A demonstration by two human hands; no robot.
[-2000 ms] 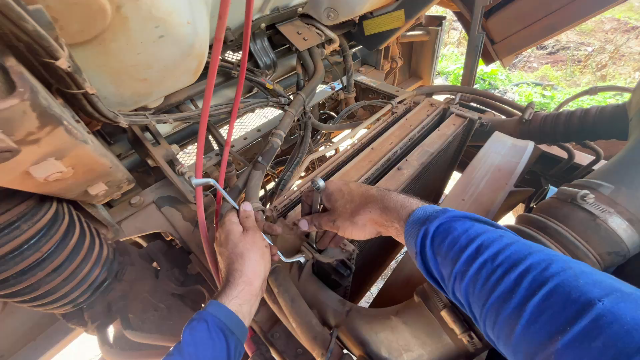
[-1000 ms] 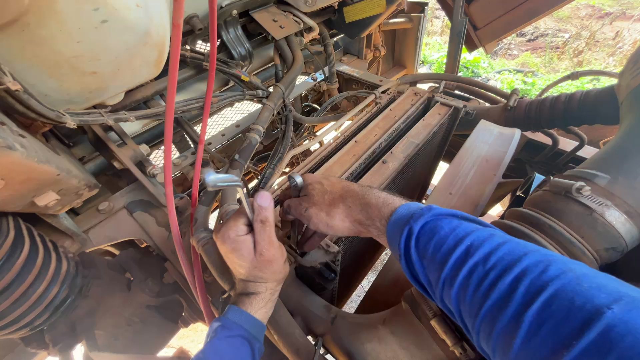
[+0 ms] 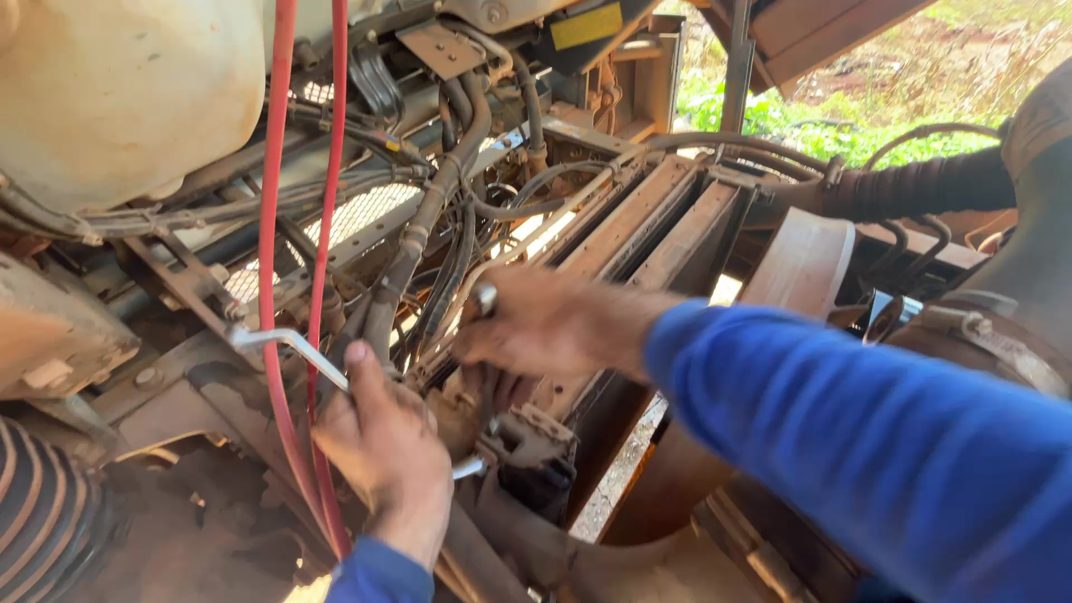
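Observation:
My left hand (image 3: 385, 452) is closed around the middle of an offset box-end wrench (image 3: 289, 339). One end of that wrench points up and left, in front of two red hoses (image 3: 272, 209); its other end shows below, beside a dusty metal bracket (image 3: 528, 440). In my right hand (image 3: 544, 322), blurred, is a metal tool whose round chrome end (image 3: 484, 297) sticks out by the thumb; the rest of it is hidden. That hand is over the lower end of the radiator-like cooler cores (image 3: 636, 226), just above the bracket.
A whitish plastic tank (image 3: 126, 100) fills the upper left. Dark bundled hoses (image 3: 419, 226) run down the centre. A ribbed black bellows hose (image 3: 42, 519) lies at the lower left. A large duct with a metal hose clamp (image 3: 997, 335) is at the right, near my right sleeve.
The wrench in my left hand has turned: its upper end stood steeper one second ago and now leans left across the red hoses. My right hand has stayed near the cooler's lower end.

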